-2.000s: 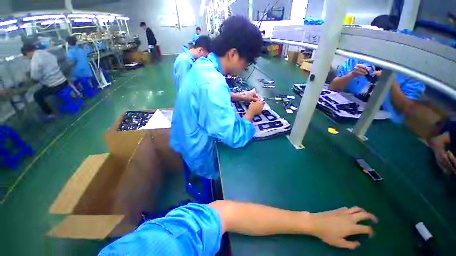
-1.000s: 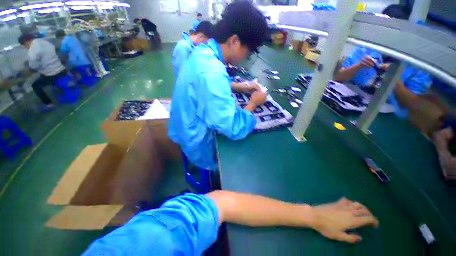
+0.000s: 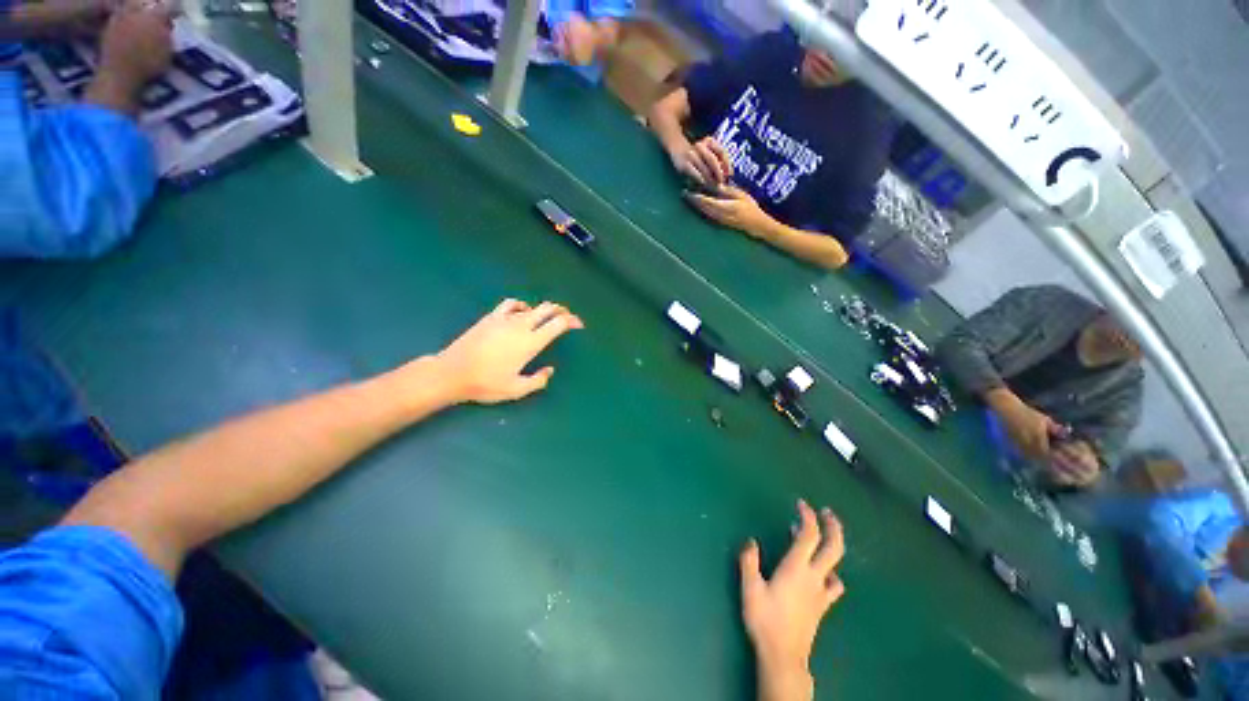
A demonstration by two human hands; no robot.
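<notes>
My left hand [image 3: 504,353] rests on or just over the green bench [image 3: 411,520], fingers apart, holding nothing. My right hand [image 3: 795,586] is at the lower middle, fingers spread, holding nothing. Beyond them, several small dark phone units with white rectangles lie spaced along the belt, such as a phone unit [image 3: 726,370] right of my left hand and another white-faced unit [image 3: 840,442] above my right hand. A phone unit with a grey screen and orange spot [image 3: 564,222] lies farther up. A tiny dark part [image 3: 716,416] lies between my hands.
A metal post [image 3: 333,89] stands on the bench at upper left, beside a parts tray [image 3: 226,117] and a worker's blue sleeve. A yellow scrap [image 3: 466,123] lies on the belt. Workers sit across it, near piled units [image 3: 904,370]. A socket frame [image 3: 986,82] runs overhead.
The view has turned right and down along the line. My right hand has come into view. My left hand now appears farther left in the picture, still empty.
</notes>
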